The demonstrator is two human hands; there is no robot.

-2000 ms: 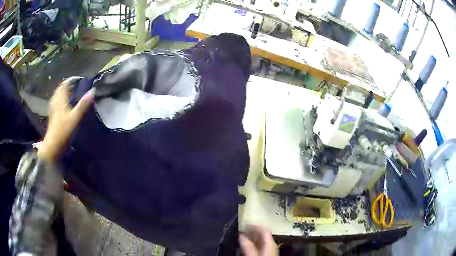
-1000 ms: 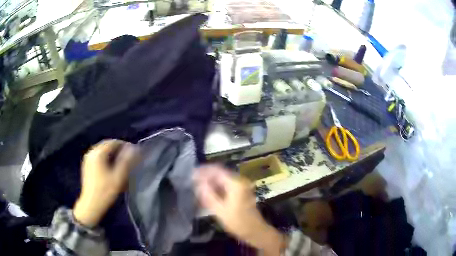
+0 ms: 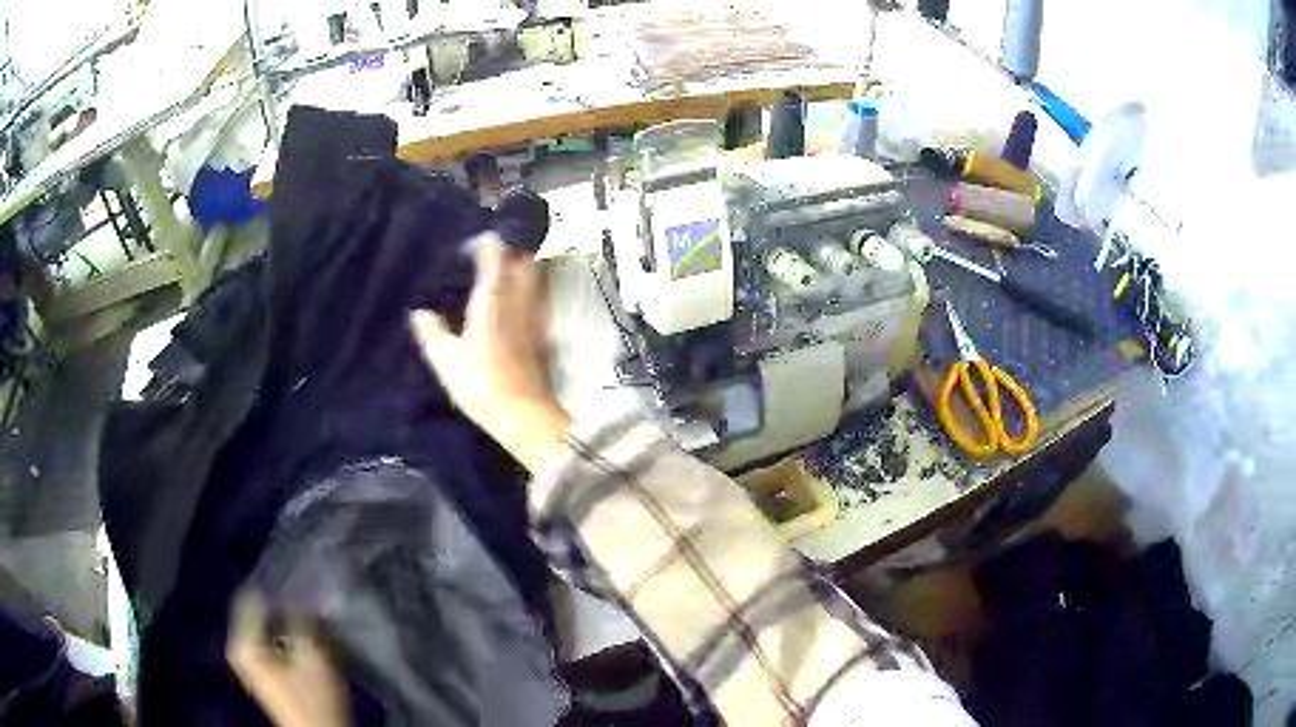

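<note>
A dark denim garment (image 3: 355, 327) lies heaped left of the overlock machine (image 3: 839, 270) and hangs toward my lap. A grey lining piece (image 3: 412, 582) with a curved edge lies on it at the lower middle. My right hand (image 3: 498, 341) reaches across the garment's right side, beside the machine plate, fingers spread; whether it grips cloth cannot be told. My left hand (image 3: 292, 660) is blurred at the grey piece's left edge; its fingers and hold are unclear.
Orange-handled scissors (image 3: 988, 405) lie on the blue mat (image 3: 1038, 327) at the right, near a black-handled tool (image 3: 1045, 305) and thread cones (image 3: 991, 209). A cream scrap tray (image 3: 789, 497) sits at the machine front beside dark trimmings (image 3: 895, 455). A dark garment pile (image 3: 1109, 625) is lower right.
My right hand has moved up and left from the grey piece to the garment's upper right side. My left hand has moved down. The denim's raised top has shifted left, uncovering more of the machine plate.
</note>
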